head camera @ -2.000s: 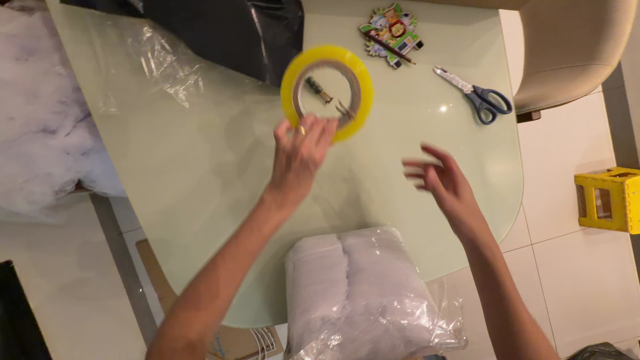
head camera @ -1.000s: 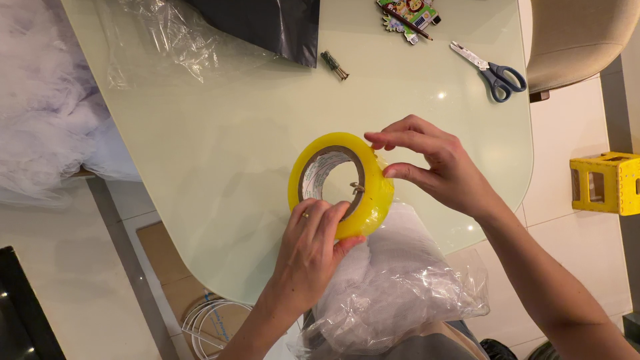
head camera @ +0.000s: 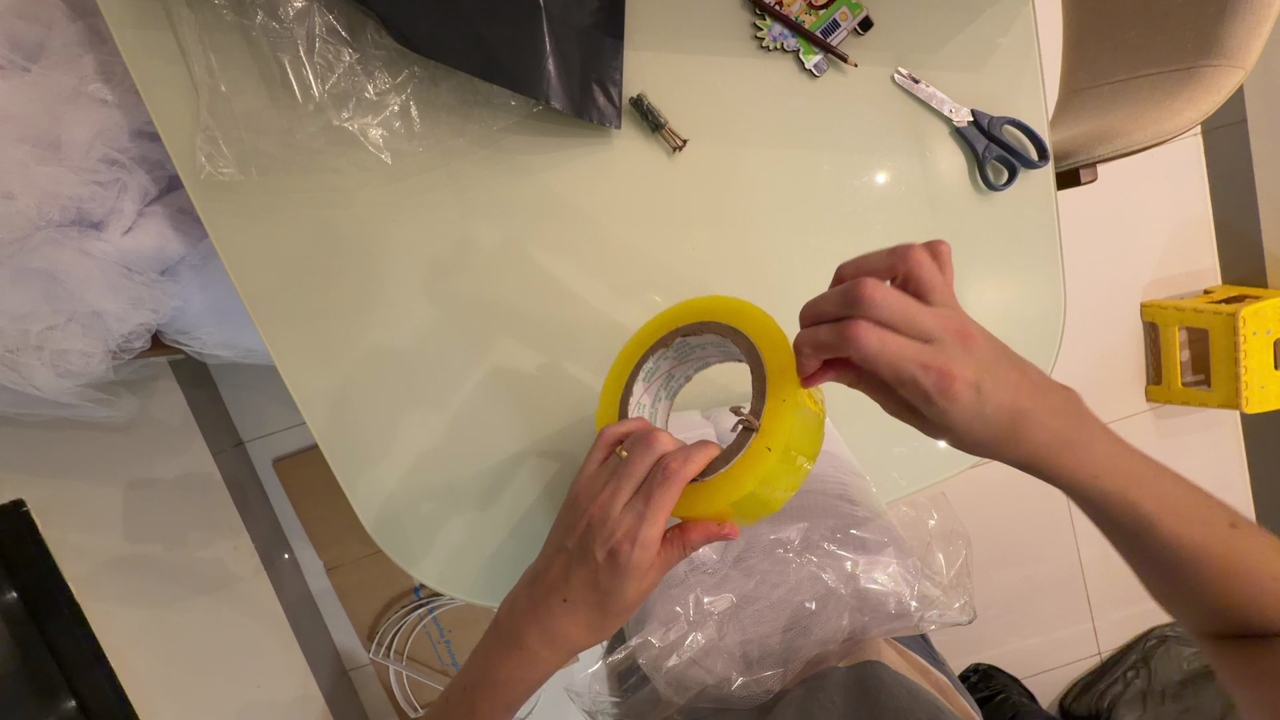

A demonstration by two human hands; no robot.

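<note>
A large roll of yellowish clear packing tape (head camera: 712, 410) is held up over the table's near edge. My left hand (head camera: 640, 490) grips its lower left side, fingers through the cardboard core and thumb outside. At the roll's right edge, my right hand (head camera: 890, 340) pinches with thumb and fingers; whether a tape end is between them cannot be told. Below the roll, a clear plastic bag (head camera: 760, 590) with white netting inside rests against my body. Blue-handled scissors (head camera: 975, 125) lie at the table's upper right.
On the glass table (head camera: 450, 300) are screws with wall plugs (head camera: 658, 122), a dark plastic bag (head camera: 530, 50), clear plastic film (head camera: 300, 90) and a pencil (head camera: 805, 32) on a colourful cutout. White tulle (head camera: 80, 200) sits left, a chair (head camera: 1150, 80) and yellow stool (head camera: 1210, 345) right.
The tape roll has come off the table toward me in my left hand. My right hand, apart from it two seconds ago, is now at its right edge. The screws were seen through its core before.
</note>
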